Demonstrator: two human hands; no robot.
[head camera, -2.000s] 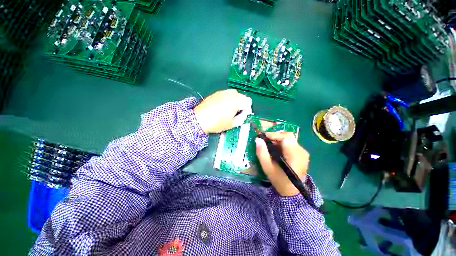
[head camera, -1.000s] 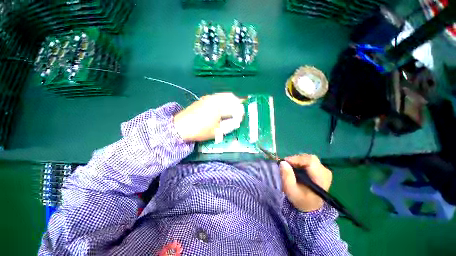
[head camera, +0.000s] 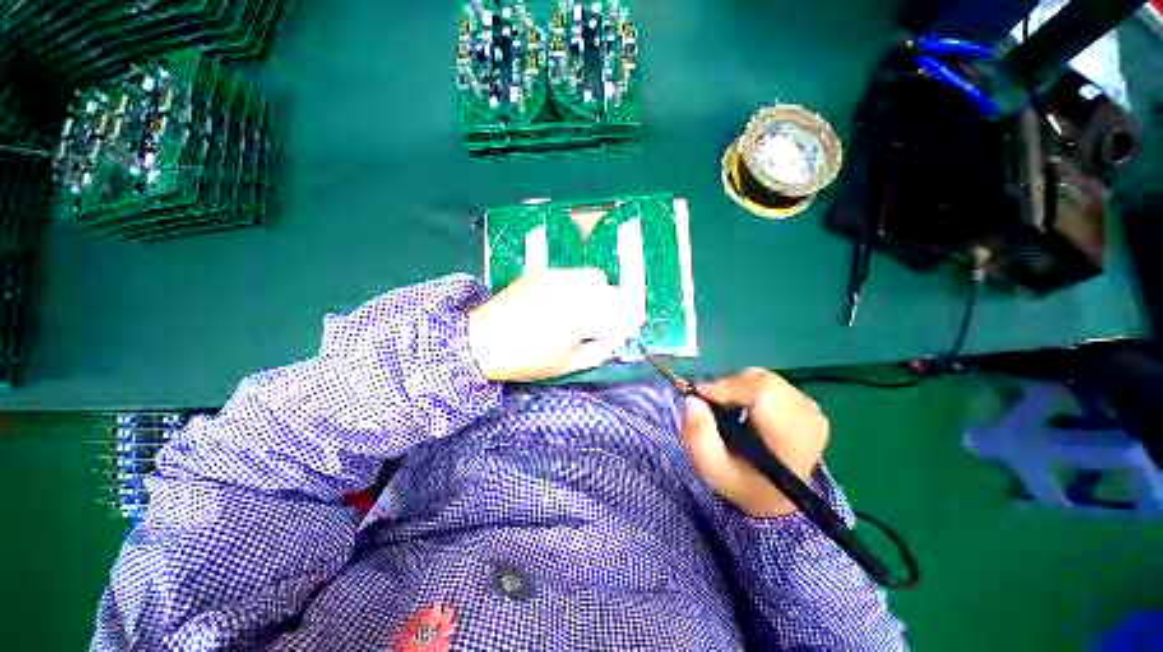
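Note:
The green circuit board (head camera: 663, 261) lies solder side up on a pale support plate (head camera: 690, 293), with two white strips showing. My left hand (head camera: 557, 325) lies over its lower left part with the fingertips together near the lower edge; the fingers hide whether solder wire is held. My right hand (head camera: 759, 439) grips a black soldering iron (head camera: 797, 490). Its thin tip points up and left to the board's lower edge, close to my left fingertips. Whether the tip touches a joint cannot be told.
A small board stack (head camera: 548, 134) stands straight ahead. A taller board stack (head camera: 172, 166) is at the left. A round yellow-brown container (head camera: 781, 159) is right of the board. A dark soldering station (head camera: 1046, 191) with blue cable is at the far right. Boards (head camera: 134, 461) show at lower left.
The view has shifted. My left hand has moved down over the board, uncovering its upper part. My right hand has brought the iron's tip near my left fingertips.

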